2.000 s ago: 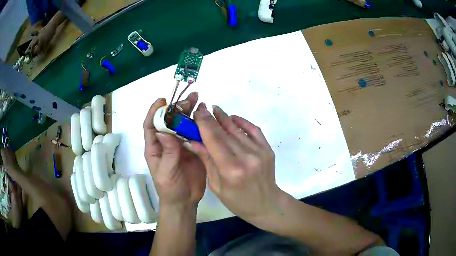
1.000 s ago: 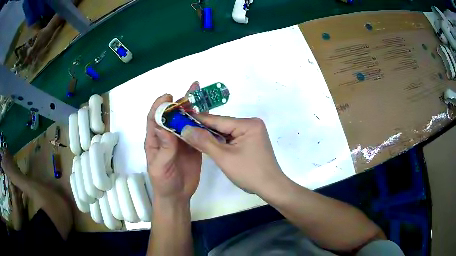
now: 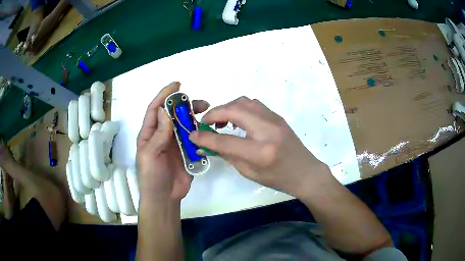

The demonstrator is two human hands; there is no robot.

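My left hand (image 3: 165,148) holds a white elongated housing shell (image 3: 200,167), open side up, over the white sheet. A blue battery (image 3: 184,118) lies lengthwise inside it, with screw posts showing at both ends. Thin yellowish and red wires run along the battery toward the green circuit board (image 3: 208,145). My right hand (image 3: 255,140) pinches the board between thumb and fingers at the right side of the shell; the fingers hide much of the board.
White curved housings (image 3: 94,158) stand in rows at left. A green belt (image 3: 148,43) behind carries blue batteries and an open housing (image 3: 110,47). Perforated grey bar (image 3: 38,92) at upper left. Printed cardboard (image 3: 397,102) and white shells (image 3: 457,74) at right. Another person's arm (image 3: 25,173) at left.
The shell has turned more upright and its full length now shows. The battery lies along it. The board has come down beside the shell, in my right fingers. Parts on the belt have shifted left.
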